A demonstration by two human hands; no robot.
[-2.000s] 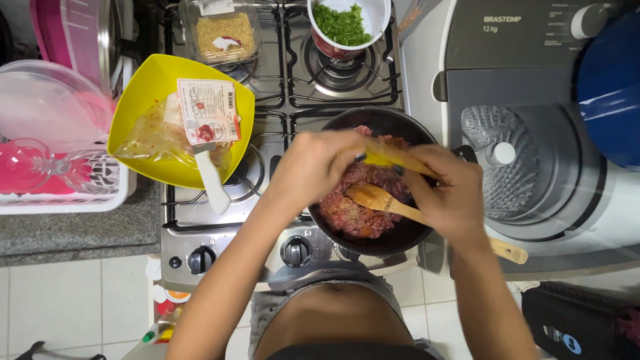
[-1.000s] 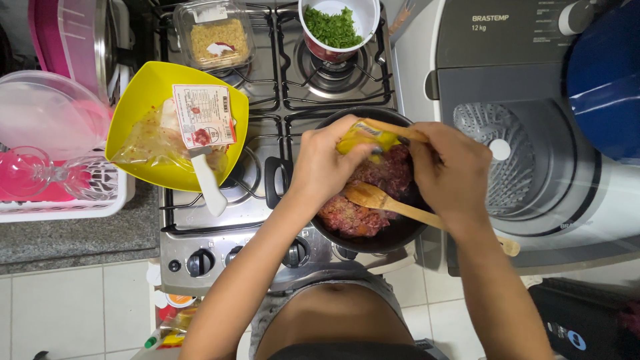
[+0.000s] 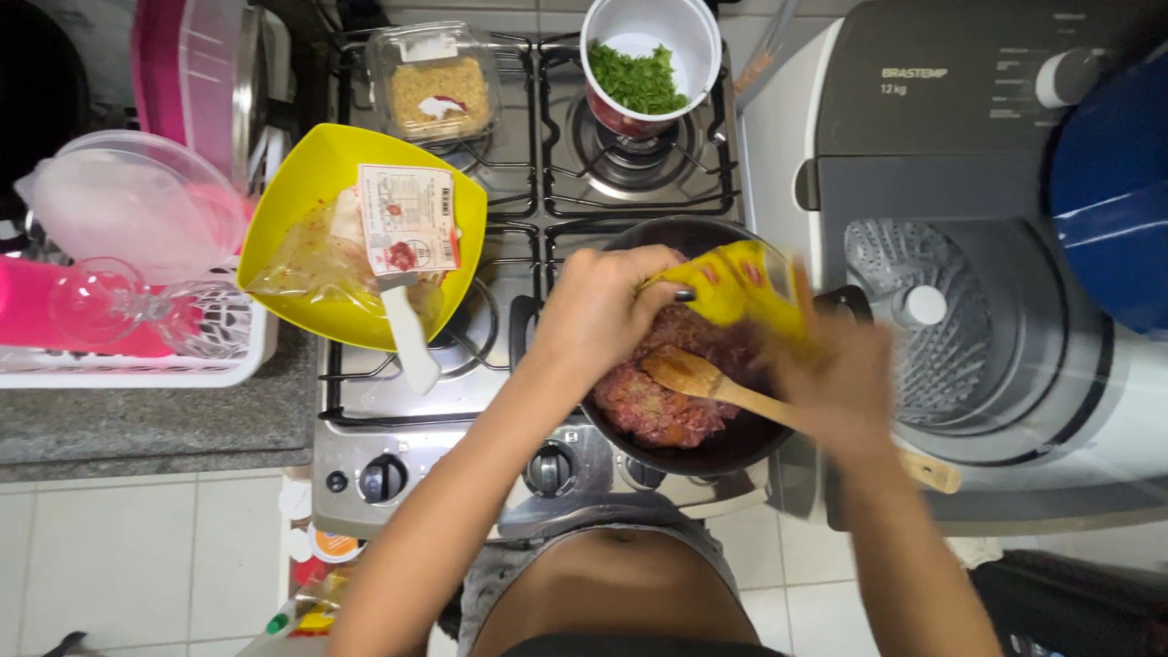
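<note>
My left hand grips one side of a yellow plastic packet above the dark pan. At the packet's other side is my right hand, blurred; its fingers' hold cannot be told. Reddish ground meat with brown seasoning lies in the pan. A wooden spoon rests in it, its handle passing beneath my right hand and out over the pan's right edge.
A yellow bowl with plastic wrapping and a white-handled utensil stands left on the stove. Behind are a clear container of crumbs and a pot of chopped greens. A washing machine is right, a dish rack left.
The packet appears more spread out between my hands than one second ago. My right hand has blurred with motion. The spoon remains in the meat.
</note>
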